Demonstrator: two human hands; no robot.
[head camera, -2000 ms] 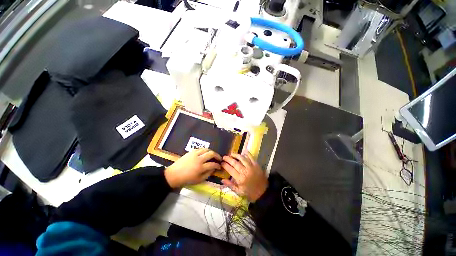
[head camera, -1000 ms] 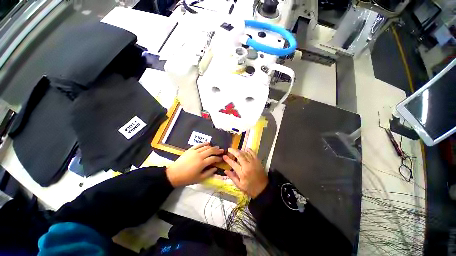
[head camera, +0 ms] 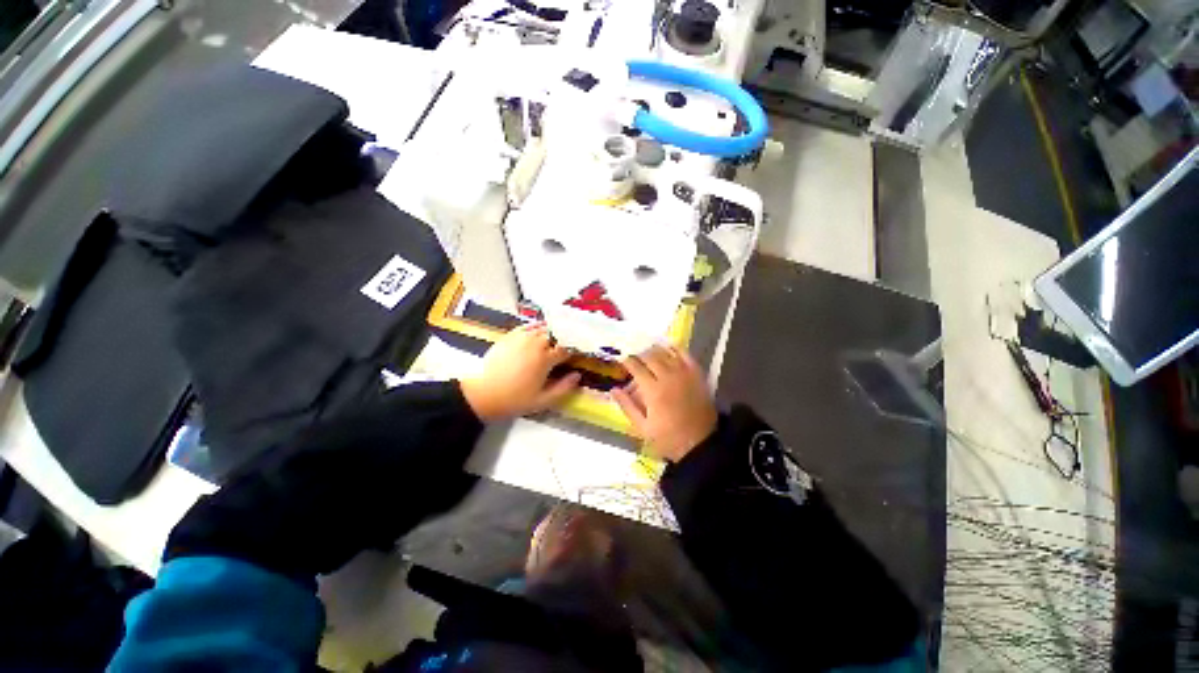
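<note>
The amber clamp frame (head camera: 454,310) lies under the white sewing machine head (head camera: 598,250), which hides much of it. My left hand (head camera: 519,373) is bare and rests at the frame's front edge with fingers bent. My right hand (head camera: 671,401) rests at its front right, fingertips close to the left hand's. A dark strip shows between the hands; whether they grip it cannot be told. The label seen in the frame earlier is hidden now. Yellow tape (head camera: 592,412) borders the pale template plate in front of the hands.
A dark panel stack (head camera: 289,302) with a white label (head camera: 393,281) on top lies left of the machine. A dark board (head camera: 842,394) lies to the right. Beyond it are small scissors (head camera: 1061,440), loose threads (head camera: 1026,565) and a control screen (head camera: 1133,283).
The clamp frame has moved back under the machine head, and both hands have moved slightly back with it. The label in the frame has gone out of sight. The stack's top panel has shifted.
</note>
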